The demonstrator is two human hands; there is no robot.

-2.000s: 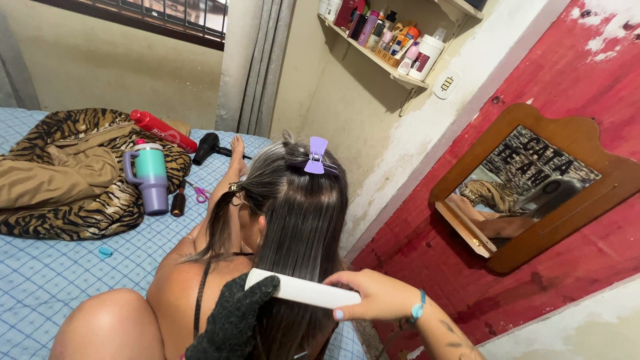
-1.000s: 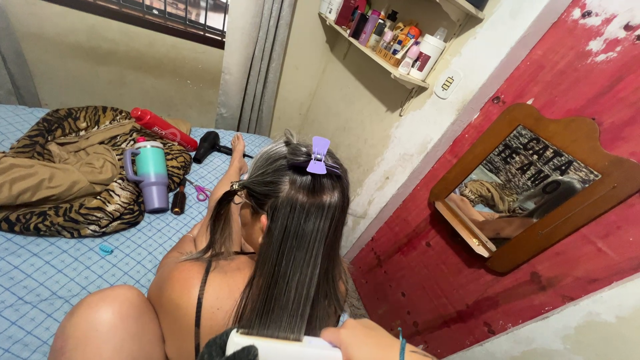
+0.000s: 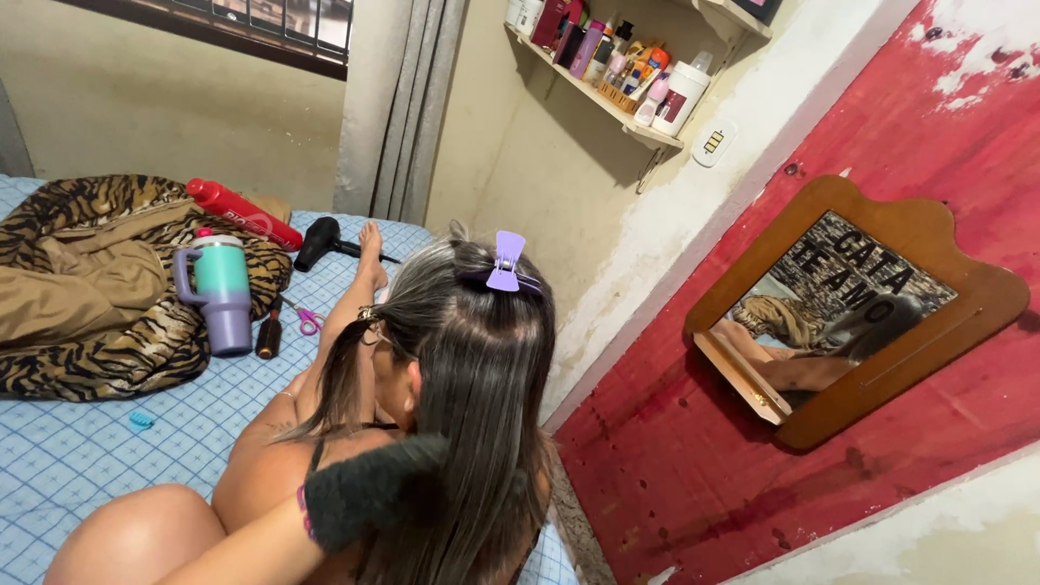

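Note:
My left hand (image 3: 378, 487), in a dark glove, lies over the side of a seated person's long dark hair (image 3: 483, 422); its fingers are blurred, and whether they grip any hair cannot be told. My right hand is outside the frame. A purple hair clip (image 3: 505, 262) fastens a section on top of the person's head, and another section hangs tied at the left side. The white flat iron seen earlier is out of sight.
On the blue checked bed (image 3: 175, 455) lie a tiger-print blanket (image 3: 154, 357), a tumbler (image 3: 223, 292), a red bottle (image 3: 244, 214), a black hair dryer (image 3: 318, 244), a round brush (image 3: 269, 333) and scissors (image 3: 309, 322). A framed mirror (image 3: 971, 296) hangs at right.
Two seconds ago both hands were at the white flat iron across the hair; it slid down toward the ends. Now the iron and my right hand have left view, and my gloved left hand is raised beside the hair.

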